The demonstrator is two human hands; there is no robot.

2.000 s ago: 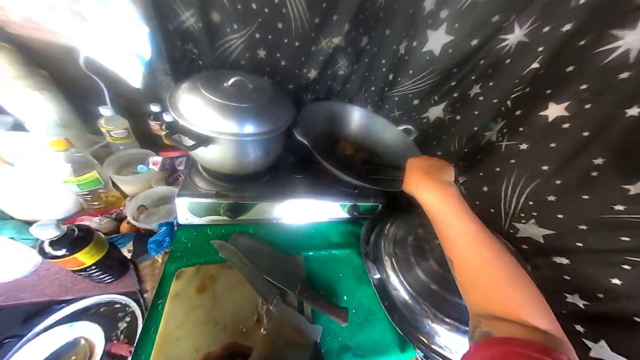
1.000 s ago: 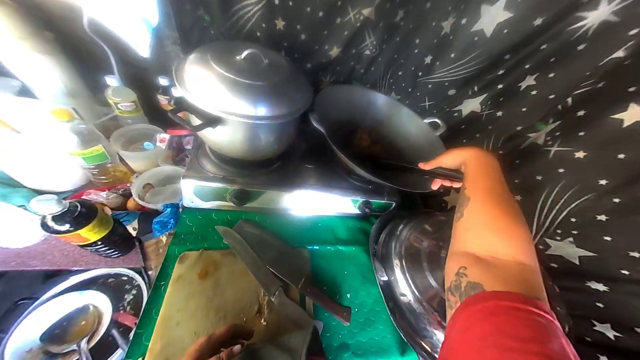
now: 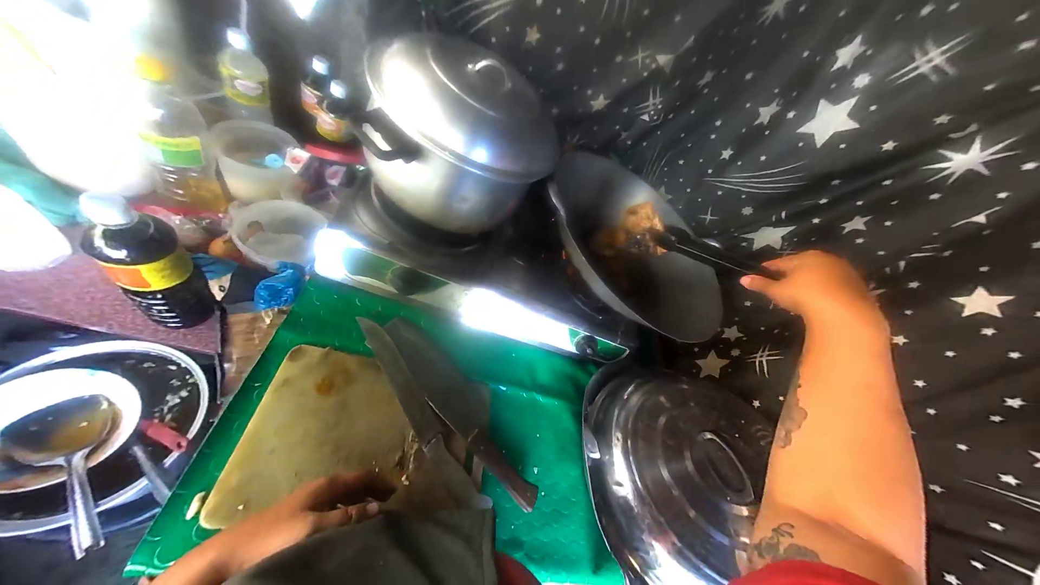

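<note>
My right hand is closed on the dark handle of a cooking utensil, whose far end reaches browned food inside a wok on the stove. My left hand rests low on the near part of a worn cutting board, beside a dark cloth; nothing shows in its loosely bent fingers. Two knives lie by the board: one with a narrow blade crossing its right edge, and a cleaver-like one with a brown handle.
A lidded aluminum pot stands on the left of the gas stove. A large metal lid lies at right on the green mat. Bottles and plastic tubs crowd the left, above a basin holding a bowl and ladle.
The food shows higher in the wok at the end of the utensil. My left hand, barely visible two seconds ago, now shows more fully on the board. The view has shifted and tilted.
</note>
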